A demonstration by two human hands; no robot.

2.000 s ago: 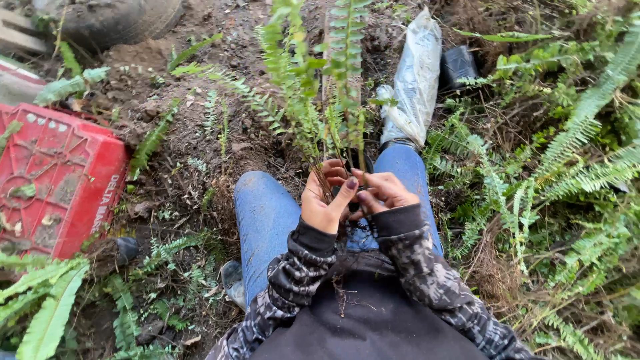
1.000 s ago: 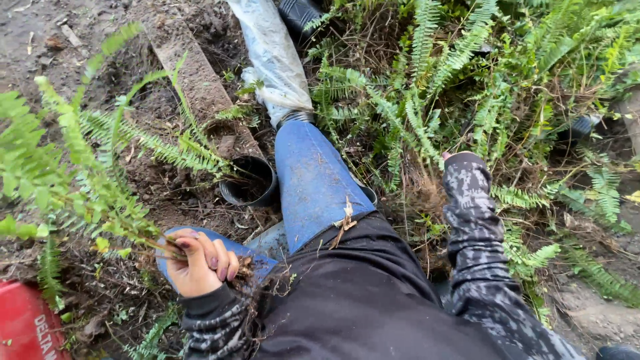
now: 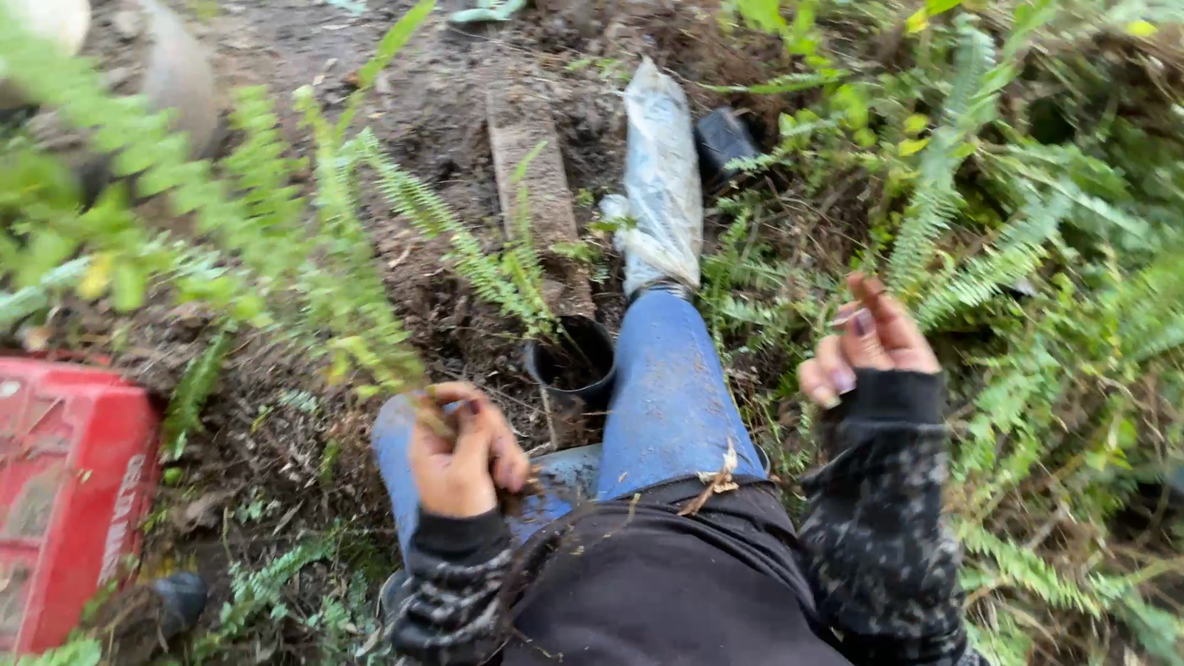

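Note:
My left hand is closed around the stems of a bunch of fern fronds, which lean up and to the left and are blurred. Roots hang below that fist, over my knee. On the other side, my right hand is raised in front of the ferns with its fingers partly curled; whether something small is between the fingertips cannot be told. Between my legs stands a black plastic pot with dark soil and a few fern fronds that lean left out of it.
An upturned red plastic crate lies at the lower left. A soil-covered wooden plank runs ahead of the pot. My lower leg is wrapped in clear plastic, beside another black pot. Dense ferns cover the right side.
Two seconds ago both hands were together at the fern stems; now they are apart, the left one with the bunch. The right hand has come up from beside my hip since a second ago.

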